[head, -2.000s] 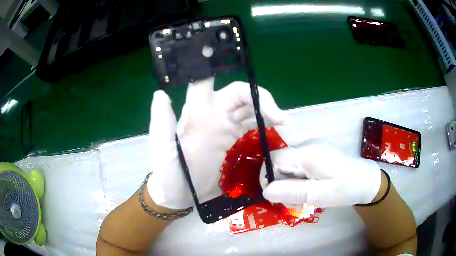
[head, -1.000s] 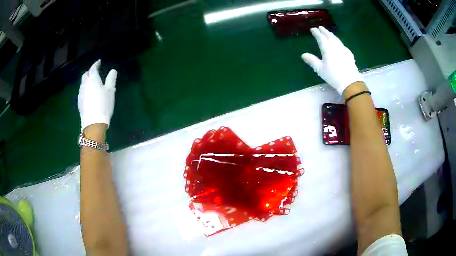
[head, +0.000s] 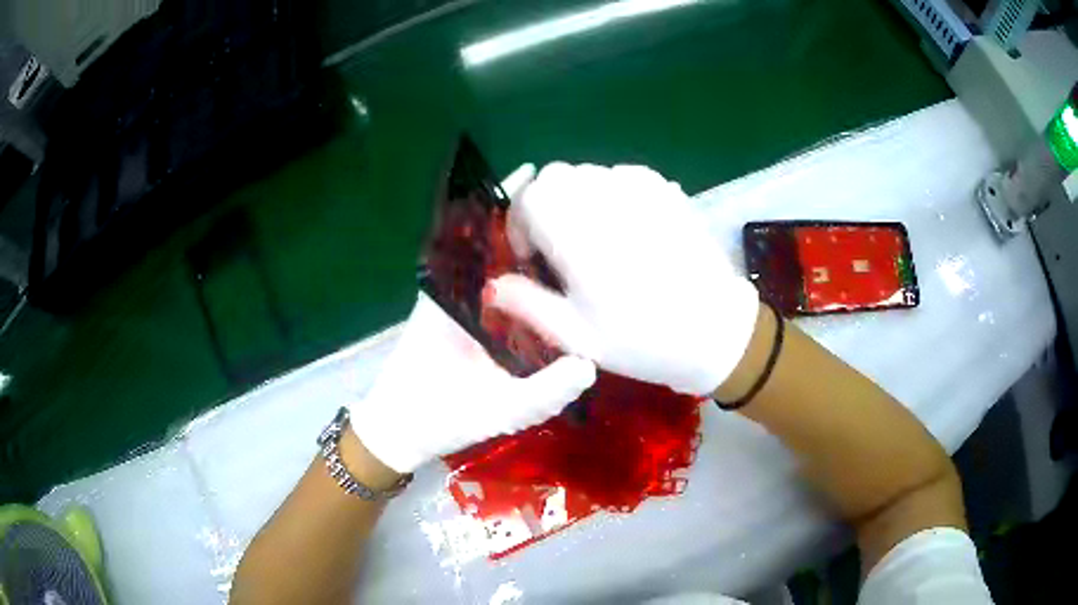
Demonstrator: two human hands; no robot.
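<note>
My left hand, in a white glove, holds a dark phone part with red film from below, tilted up over the belt's near edge. My right hand, also gloved, is on the part's right side with its fingertips at the red film; the part is blurred and partly hidden by the fingers. Below the hands the red film pile lies on the white bench covering. A red-covered phone part lies on the covering at the right.
The green conveyor belt runs behind the bench. A black plastic tray is at the upper left. A black phone middle frame lies on the belt at the left. A fan is at the lower left, a white machine at the right.
Both hands have come back from the belt and now meet at centre, holding a red-filmed part. The part seen on the belt near my right hand is gone from there. A bare frame lies on the belt.
</note>
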